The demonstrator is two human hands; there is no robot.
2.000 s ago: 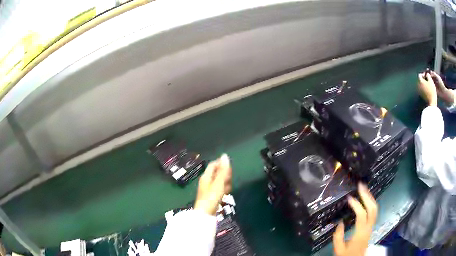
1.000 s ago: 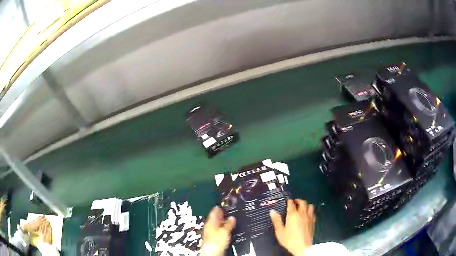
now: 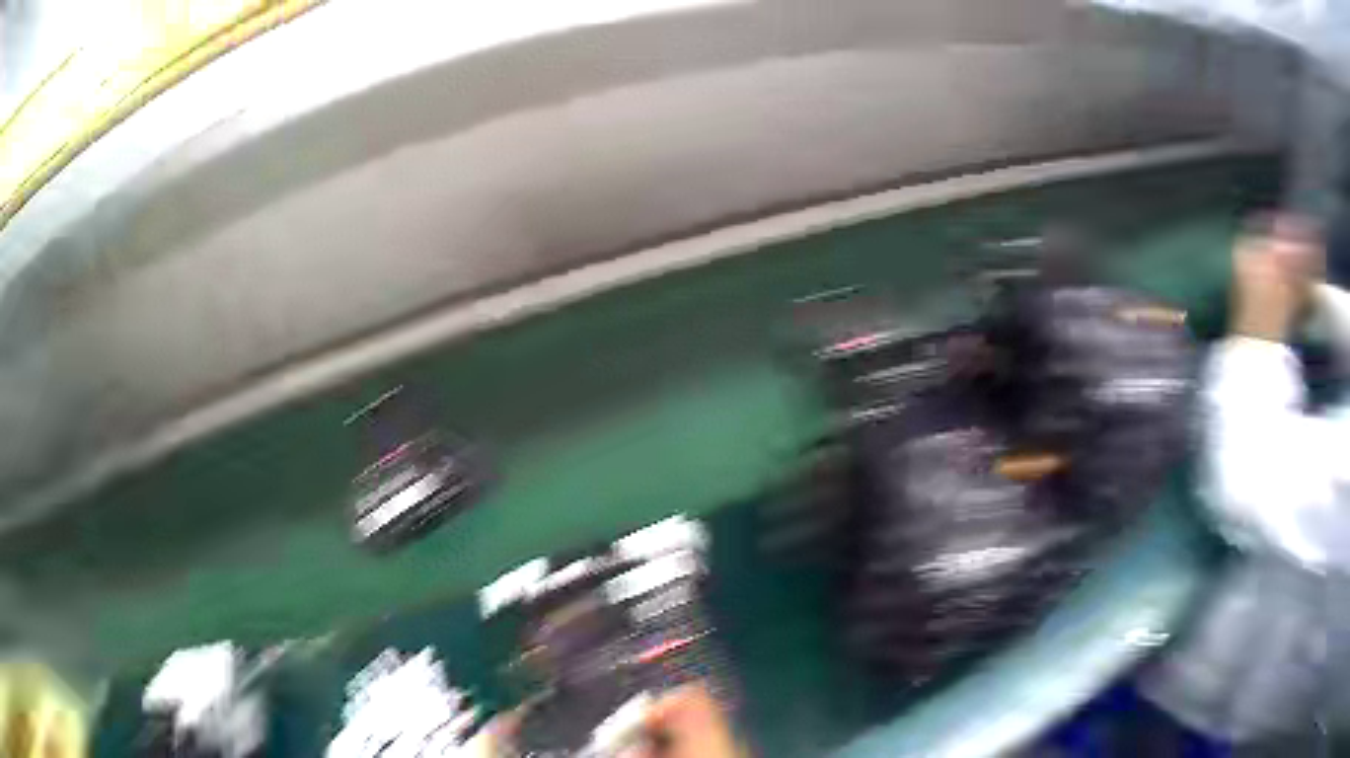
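The frame is strongly blurred. A flat black printed panel (image 3: 570, 644) with white patches along its upper edge lies in front of me at the bottom centre. My right hand (image 3: 689, 726) is cut off by the bottom edge at the panel's lower right. Whether it grips anything cannot be told. My left hand (image 3: 501, 736) shows only as a small blurred patch at the panel's lower left. The black stacked boxes (image 3: 962, 518) stand at the right.
A heap of white scraps (image 3: 397, 711) lies left of the panel. A second black pile with white pieces (image 3: 207, 696) is further left. A black box (image 3: 407, 481) lies on the green surface (image 3: 637, 459). Another person's hands (image 3: 1276, 274) are at the far right.
The view has swung to the right since the previous frame, so the neighbour's arms at the right show again. My hands are lower in the picture and mostly cut off.
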